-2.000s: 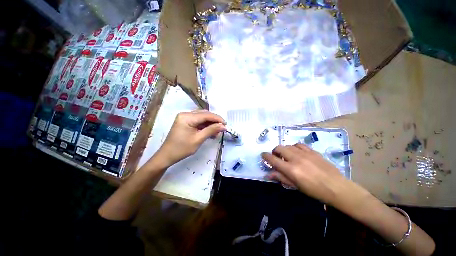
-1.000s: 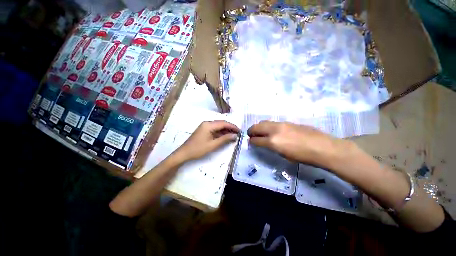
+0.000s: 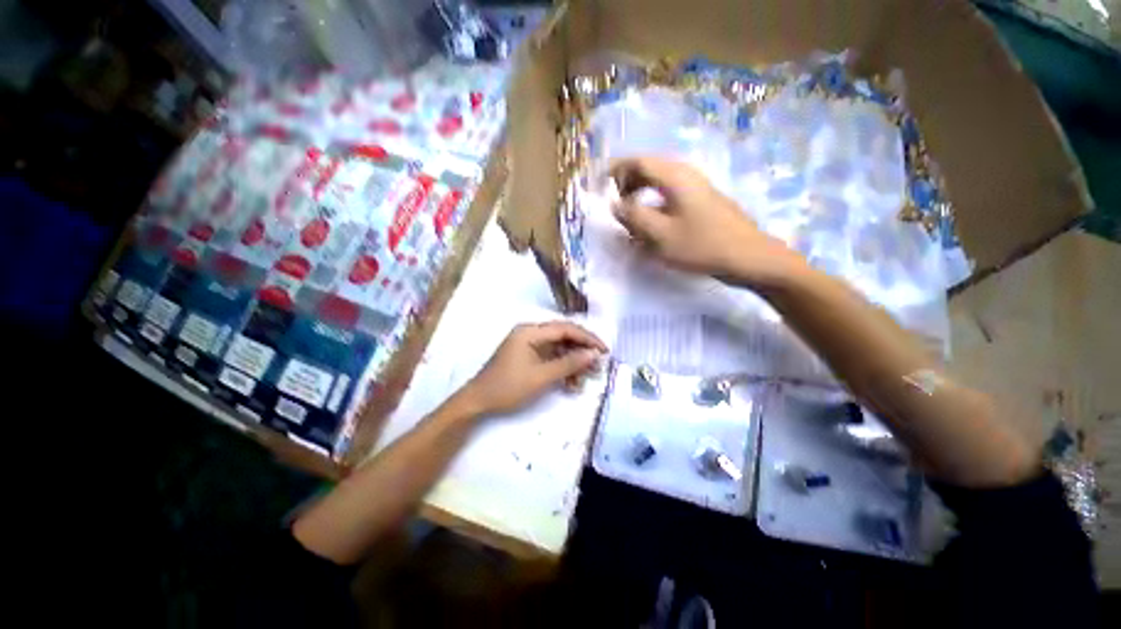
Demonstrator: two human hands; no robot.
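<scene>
Two white square plates lie side by side in front of me, the left plate (image 3: 670, 428) and the right plate (image 3: 811, 519). Short dark-blue and silvery posts (image 3: 643, 451) stand on them. My left hand (image 3: 541, 365) rests by the left plate's upper left corner, thumb and fingertips close together; whether they hold a part cannot be seen. My right hand (image 3: 695, 221) is over the liner sheet (image 3: 787, 184) in the parts box (image 3: 1008, 148), fingers curled; whether it holds anything is unclear. My right forearm covers part of the right plate.
Blue-and-gold terminals (image 3: 916, 160) lie around the liner sheet's edges. A white board (image 3: 492, 455) is left of the plates. A printed carton sheet (image 3: 295, 258) is at far left, with cloudy plastic bags (image 3: 332, 31) behind it. A shiny plastic scrap (image 3: 1076, 479) lies at right.
My right hand has moved up from the left plate's upper left corner to over the liner sheet. My left hand stays by that corner. The view has shifted slightly.
</scene>
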